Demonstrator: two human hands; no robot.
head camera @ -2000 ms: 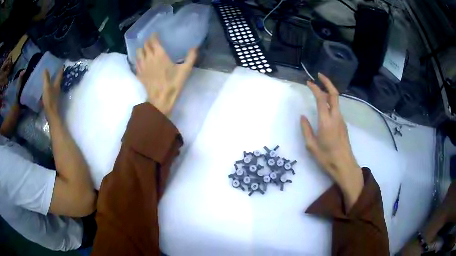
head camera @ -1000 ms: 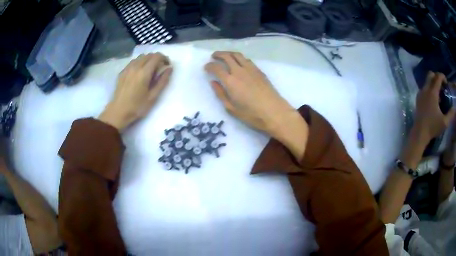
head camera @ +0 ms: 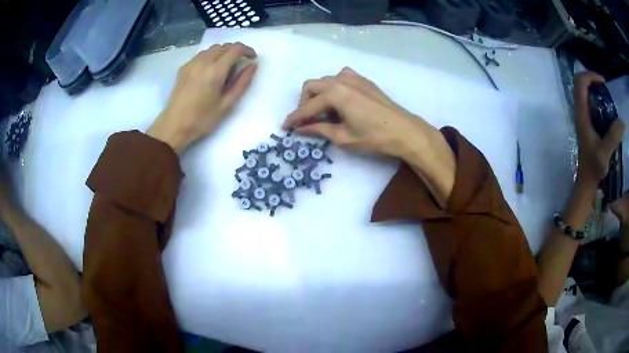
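A loose cluster of several small dark armed parts [head camera: 277, 176] with pale round centres lies on the white foam sheet [head camera: 276, 258]. My right hand [head camera: 352, 114] is at the top edge of the cluster, thumb and forefinger close together at the uppermost part; whether they grip it cannot be made out. My left hand [head camera: 210, 89] rests on the sheet above and left of the cluster, fingers curled inward; something pale shows between thumb and fingers, too blurred to name.
Two oblong housings with clear covers [head camera: 103, 38] stand at upper left. A perforated strip [head camera: 231, 10] and a cable [head camera: 441, 31] lie at the back. A small screwdriver [head camera: 519, 169] lies at right. Dark parts [head camera: 17, 134] lie far left. A person's hand [head camera: 593, 131] holds a dark round part at right.
Since one second ago, my right hand has moved down to the cluster's top edge and its thumb and forefinger have come together. My left hand stays above left of the cluster. The view has shifted slightly.
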